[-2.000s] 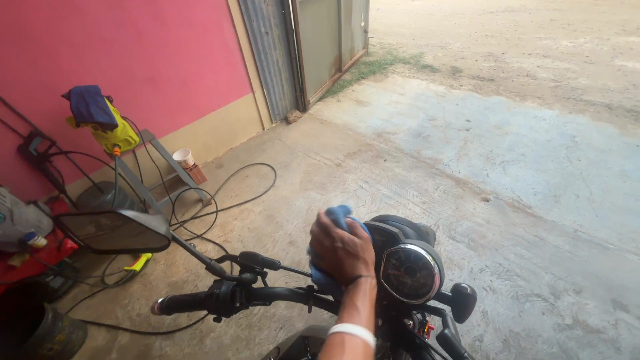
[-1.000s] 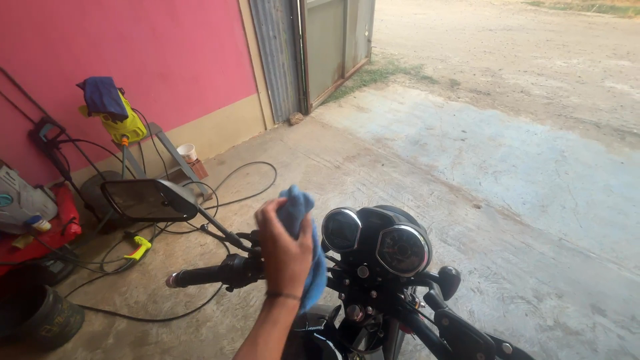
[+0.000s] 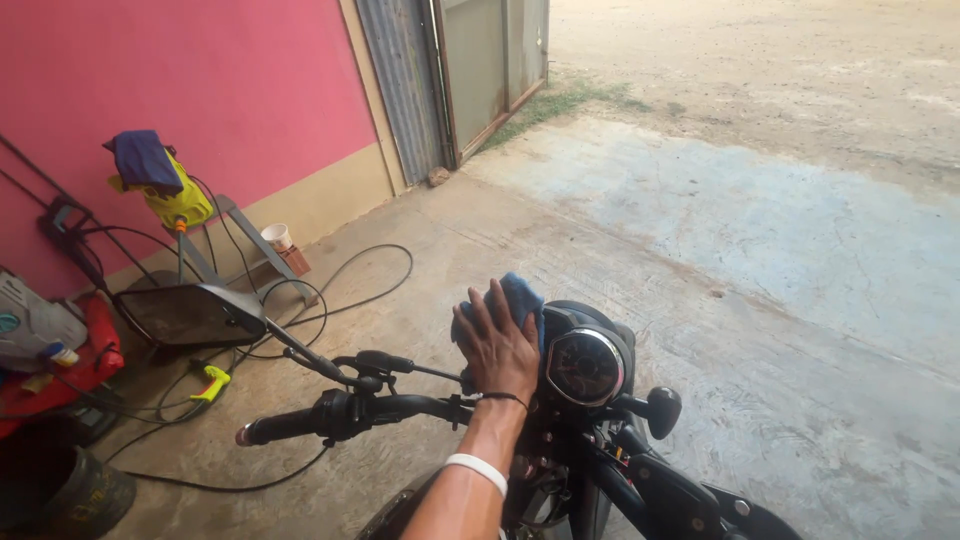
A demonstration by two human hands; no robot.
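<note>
My left hand [image 3: 499,349] lies back up, fingers spread, over a blue cloth [image 3: 521,300] at the left side of the motorcycle's instrument cluster. Hand and cloth hide the left round gauge. Just right of my thumb, the chrome-rimmed right gauge [image 3: 586,367] is uncovered. A dark band and a white band circle my left wrist and forearm. The black handlebar [image 3: 420,406] runs left from under my wrist to the left grip [image 3: 277,429], and a mirror [image 3: 191,315] stands above it. My right hand is out of view.
A yellow pressure washer [image 3: 180,199] draped with dark blue cloth, a black hose [image 3: 367,300], a yellow-handled spray gun [image 3: 214,382], a red-and-grey machine [image 3: 45,337] and a black bucket [image 3: 71,495] are at left. A turn signal [image 3: 664,412] juts out at right.
One second ago the left gauge showed, with my left hand and the cloth left of it. The hand has moved right and now covers that gauge with the cloth.
</note>
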